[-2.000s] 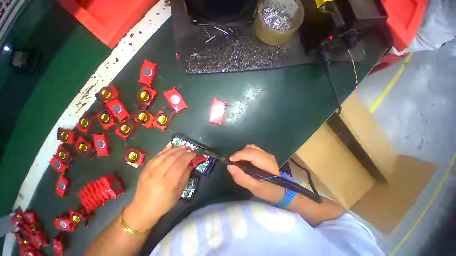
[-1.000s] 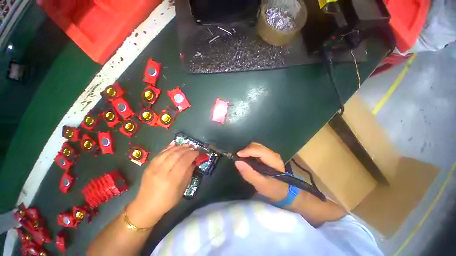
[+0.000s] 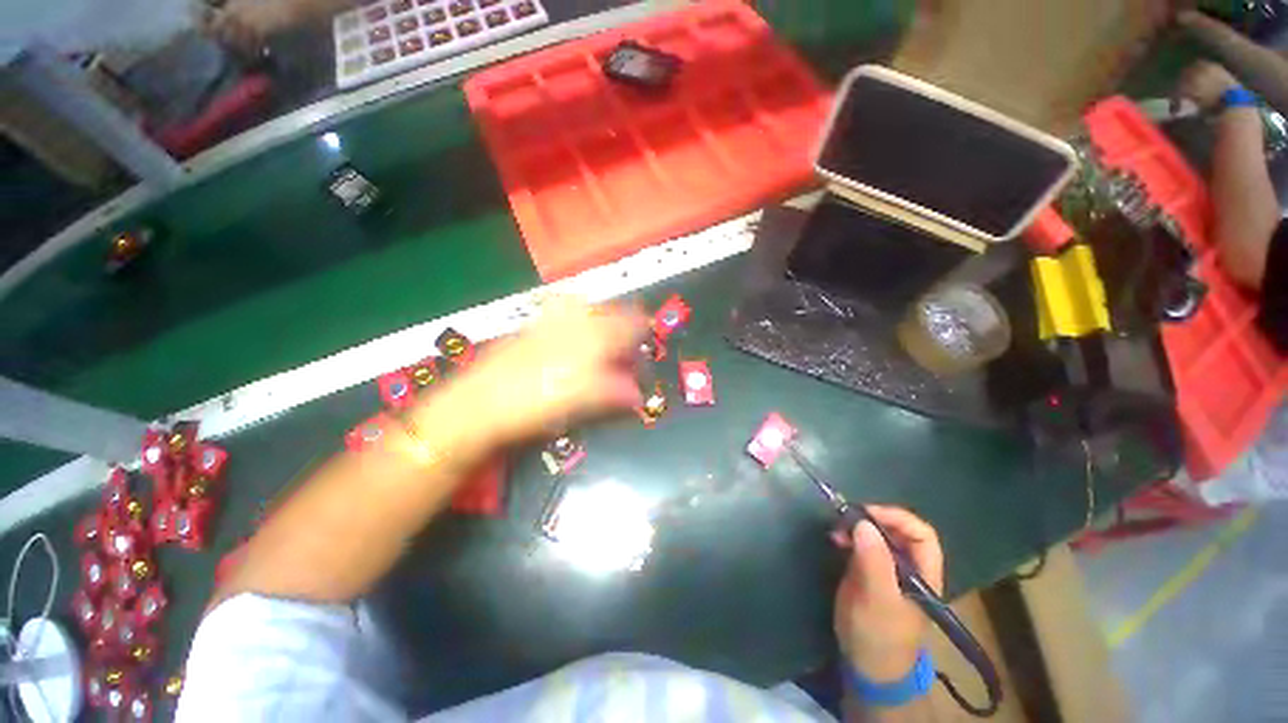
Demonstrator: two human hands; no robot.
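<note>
My left hand (image 3: 572, 367) is blurred and reaches over the loose red modules (image 3: 397, 387) near the belt's white edging. Its fingers are beside a red module (image 3: 671, 322); whether it holds anything is unclear. My right hand (image 3: 883, 586) grips the black soldering iron (image 3: 911, 576). The iron's tip is at a pink-red piece with a white centre (image 3: 770, 441). Another red module (image 3: 696, 381) lies just behind that piece. A small pale strip (image 3: 551, 509) lies beside a bright white glare on the bench.
A red compartment tray (image 3: 607, 156) with a dark unit on it stands beyond the white edging. A framed dark panel (image 3: 944, 153), round tub (image 3: 956, 328) and yellow-topped stand (image 3: 1071, 294) are at the right. Many red modules (image 3: 124, 572) lie far left. Another person's arm (image 3: 1243, 184) shows at right.
The view has shifted towards the belt. My left hand has left the dark unit and moved forward over the modules. The iron has moved from the board to the pink-red piece.
</note>
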